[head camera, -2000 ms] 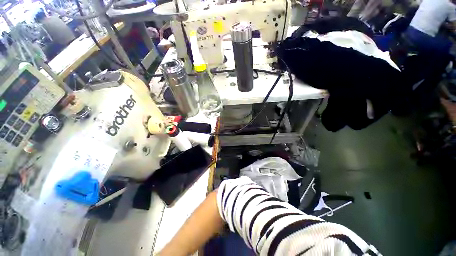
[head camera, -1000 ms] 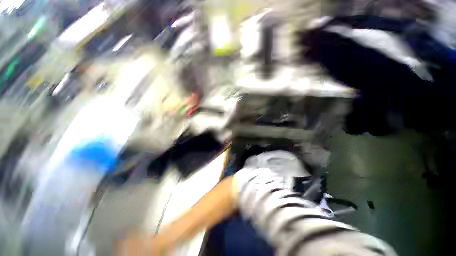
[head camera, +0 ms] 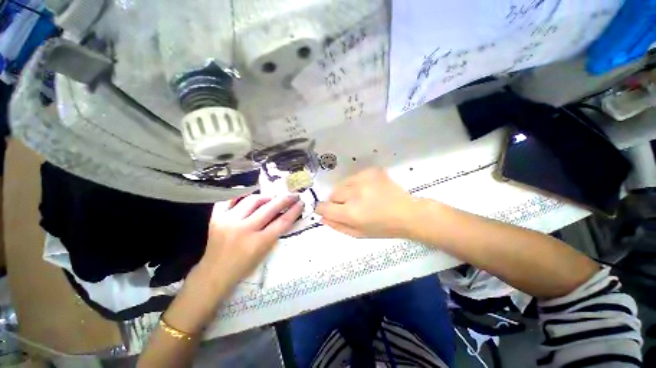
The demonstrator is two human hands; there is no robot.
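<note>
The black garment (head camera: pixel 122 230) lies in a heap left of the needle area, with white cloth (head camera: pixel 126 291) showing along its lower edge. A small white piece with a narrow black edge (head camera: pixel 309 205) lies beside the tan seam guide block (head camera: pixel 298 180) under the machine head. My left hand (head camera: pixel 252 224) presses on the work with its fingers spread left of the block. My right hand (head camera: pixel 365 205) pinches the black-edged piece right of it. The presser foot and needle are hard to make out behind the machine head.
The off-white machine head with its white ribbed tension dial (head camera: pixel 216 131) fills the upper left. Paper notes (head camera: pixel 460 47) hang above. A black phone (head camera: pixel 561 172) and black cloth scrap (head camera: pixel 503 113) lie at right. A printed ruler (head camera: pixel 345 269) runs along the table's front edge. Brown cardboard (head camera: pixel 54 309) is at left.
The view has swung from the machine's right side and aisle down to the needle area. My left hand and the garment have come into view. My right hand is now at the work.
</note>
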